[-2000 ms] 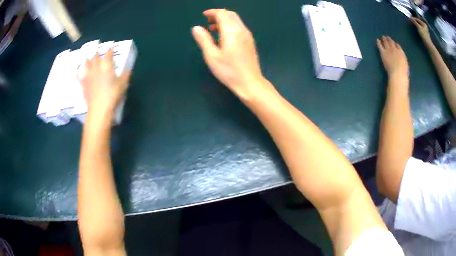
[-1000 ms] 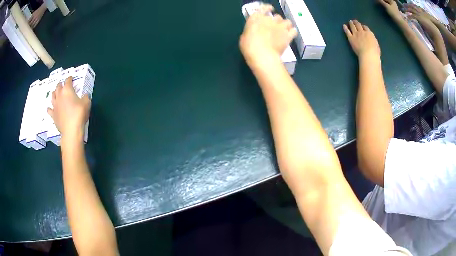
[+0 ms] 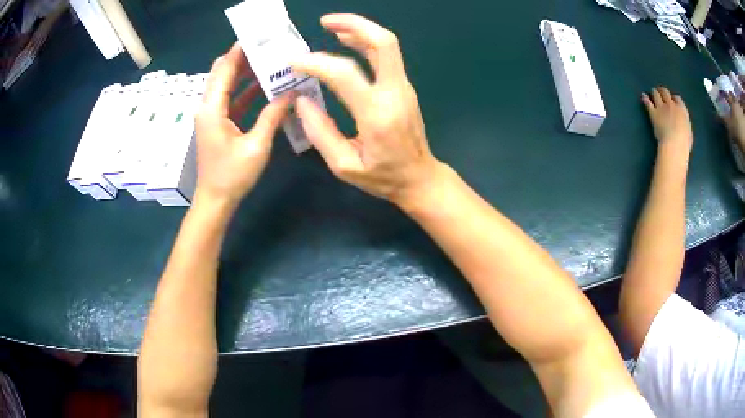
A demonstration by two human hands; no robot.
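Observation:
A long white carton (image 3: 265,41) with dark lettering near its lower end is held above the table, tilted, its near end towards me. My left hand (image 3: 233,135) grips the carton's left side with thumb and fingers. My right hand (image 3: 368,114) is at its right; the thumb and index fingertip touch the lettered near end, and the other fingers are spread. The state of the end flap is hard to tell behind the fingertips. Several closed cartons (image 3: 135,151) lie side by side at left, with stepped ends, beside my left hand.
One white carton (image 3: 576,77) lies at right on the dark green table (image 3: 457,237). A neighbour's hand (image 3: 670,118) rests right of it. Loose grey-white sheets (image 3: 653,12) lie at upper right. A pale rod (image 3: 124,33) and a white piece show at upper left. The table's near edge curves.
My left hand has left the row of cartons. My right hand has brought one of the two right-hand cartons over to the left, and both hands now touch it.

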